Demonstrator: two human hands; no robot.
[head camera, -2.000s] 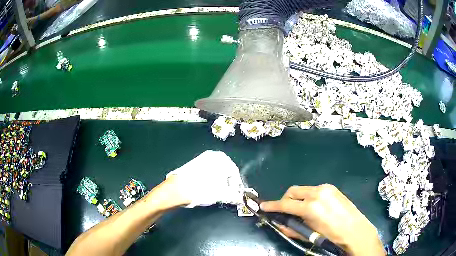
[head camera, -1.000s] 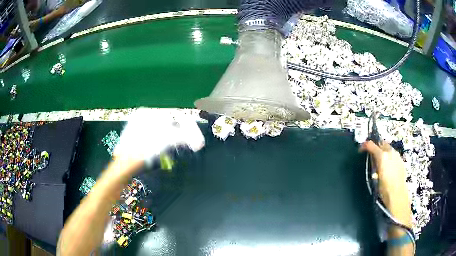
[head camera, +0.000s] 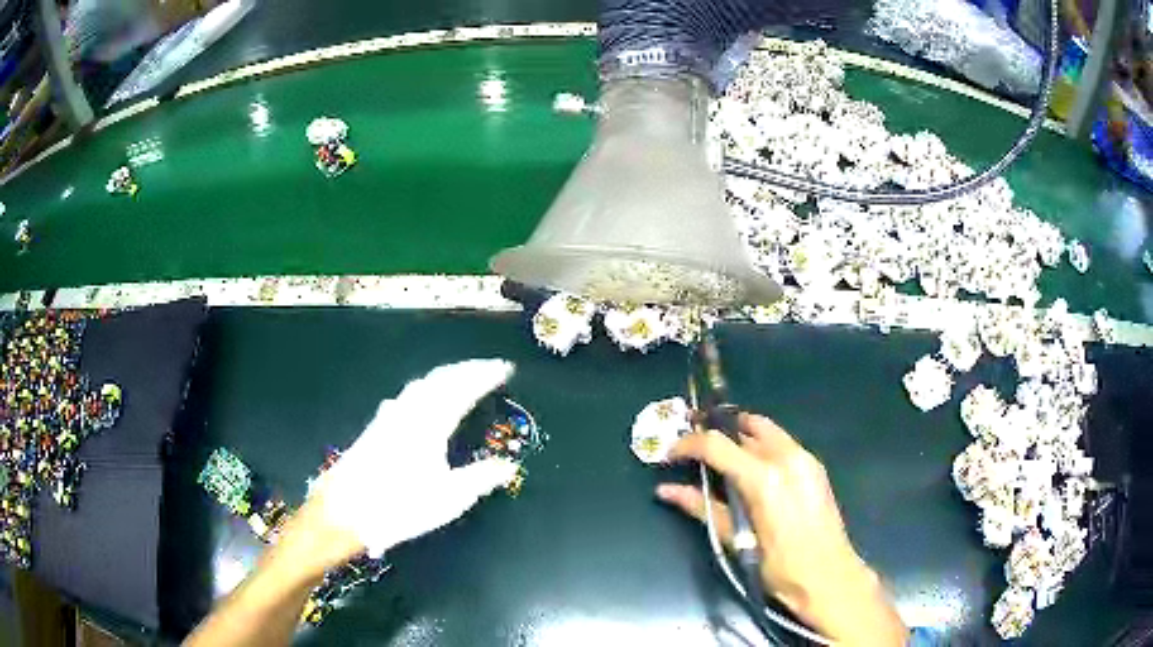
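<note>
My left hand (head camera: 424, 461), in a white glove, is at the left centre with thumb and index finger spread. A circuit board (head camera: 511, 437) with thin leads is at its thumb tip; the fingers behind it are hidden. My bare right hand (head camera: 784, 506) holds the soldering iron (head camera: 718, 402), its tip pointing up and away below the hood. A white plastic housing (head camera: 659, 431) is at the right fingertips; whether they grip it is unclear.
The fume hood (head camera: 632, 202) hangs above the work. White housings (head camera: 885, 228) are heaped at right. A black tray (head camera: 108, 531) with boards is at left, loose boards (head camera: 226, 478) beside it. A joined unit (head camera: 331, 148) lies on the green belt.
My left hand has moved from the belt edge towards the centre, now with a board. My right hand has come left from the heap; a housing is at its fingertips. Another joined unit shows on the belt.
</note>
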